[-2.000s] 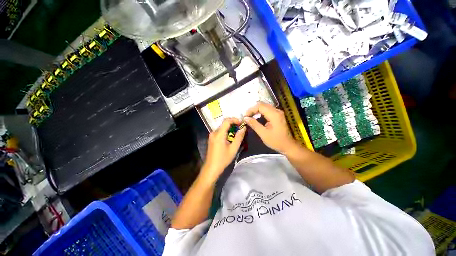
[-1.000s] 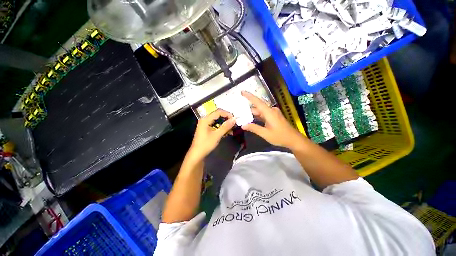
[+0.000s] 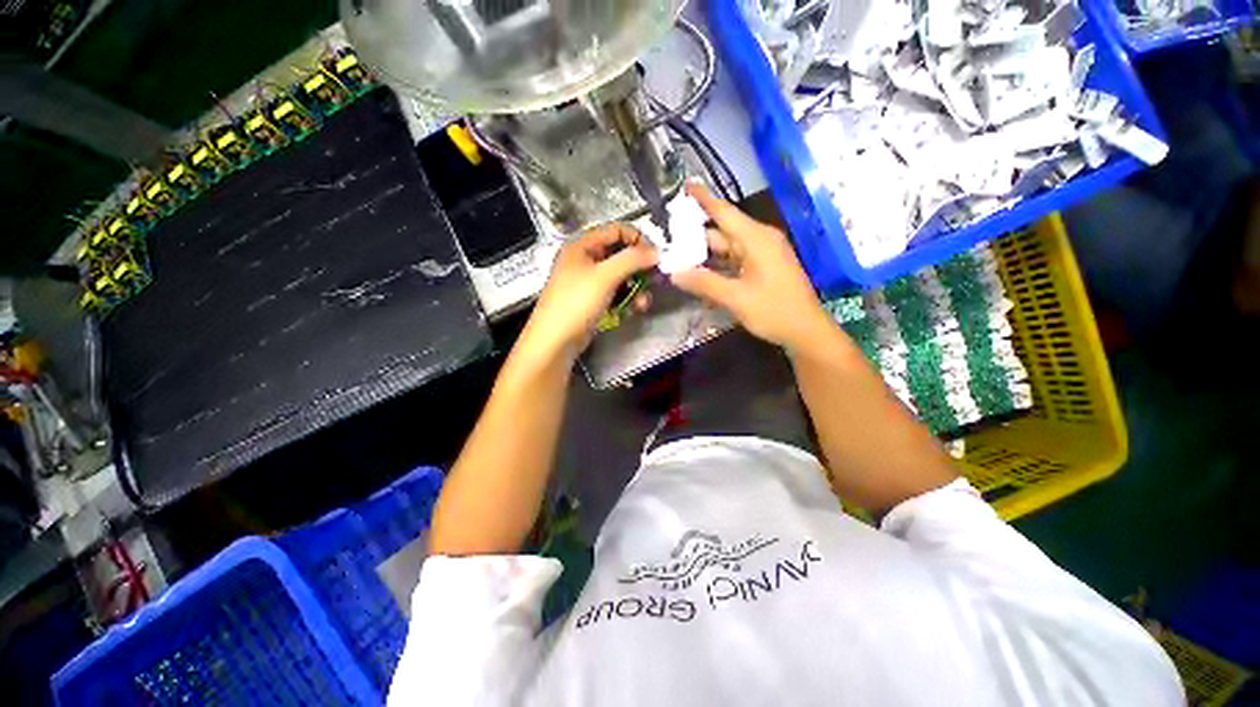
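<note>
My right hand [image 3: 753,276] holds a white plastic housing part [image 3: 684,238] under the dark slanted rod of the soldering machine [image 3: 644,173]. The rod's tip is at the part. My left hand [image 3: 594,283] is shut on a green circuit board [image 3: 622,301], mostly hidden by the fingers, and its fingertips are close to the white part. Whether they touch it cannot be told. Both hands are over the pale metal work tray [image 3: 650,345].
A black mat [image 3: 277,297] lies left, with a row of boards [image 3: 207,163] along its far edge. A smartphone [image 3: 491,221] lies beside the machine. A blue parts tray [image 3: 864,265] sits over a yellow crate [image 3: 1092,401] at right. A blue crate [image 3: 297,587] stands lower left.
Two seconds ago the hands held only a small board near the tray's front edge. A white housing part then appeared in the right hand, and both hands have moved forward to the rod tip.
</note>
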